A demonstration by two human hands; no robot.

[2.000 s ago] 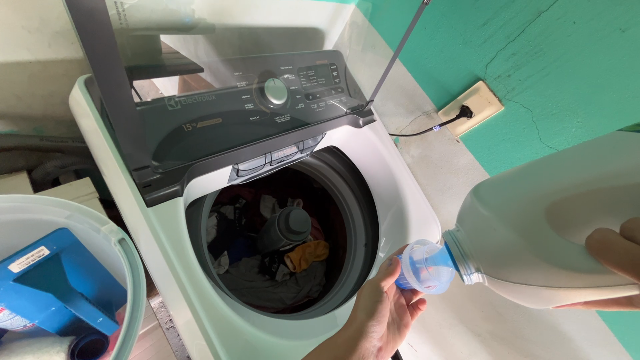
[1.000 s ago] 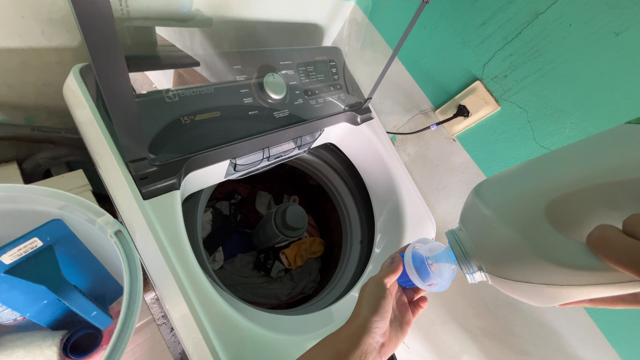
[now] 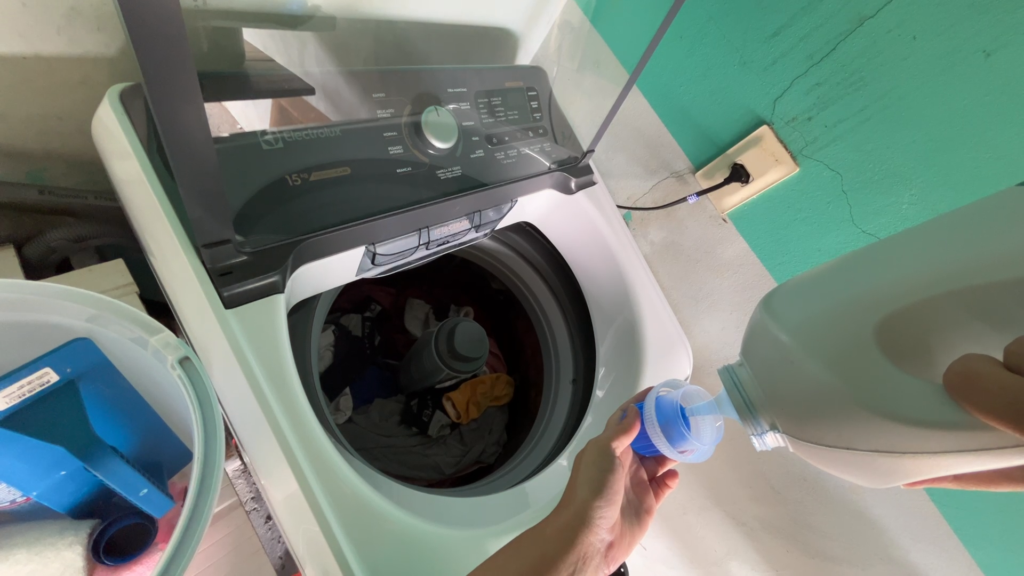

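Observation:
My left hand [image 3: 620, 488] holds a translucent plastic measuring cap [image 3: 678, 422] with blue liquid in it, just off the front right corner of the washing machine's top. My right hand [image 3: 992, 400], partly cut off at the right edge, grips a large pale plastic jug [image 3: 880, 344] tilted on its side. Light blue liquid runs from its threaded mouth into the cap. The top-load washing machine [image 3: 640, 320] stands with its lid up. Inside its drum [image 3: 552, 384], dark, grey and orange clothes [image 3: 480, 398] lie around the central agitator [image 3: 448, 352].
At the left stands a pale plastic bucket [image 3: 206, 432] holding a blue plastic container [image 3: 80, 432] and a whitish cloth. A black power cord [image 3: 660, 206] runs to a wall outlet [image 3: 756, 172]. The green wall rises at the right, and the raised lid's frame [image 3: 172, 120] stands above the control panel.
Blue liquid in the cap looks fuller than in the earlier frames. Both hands keep nearly the same places, cap under the jug's mouth.

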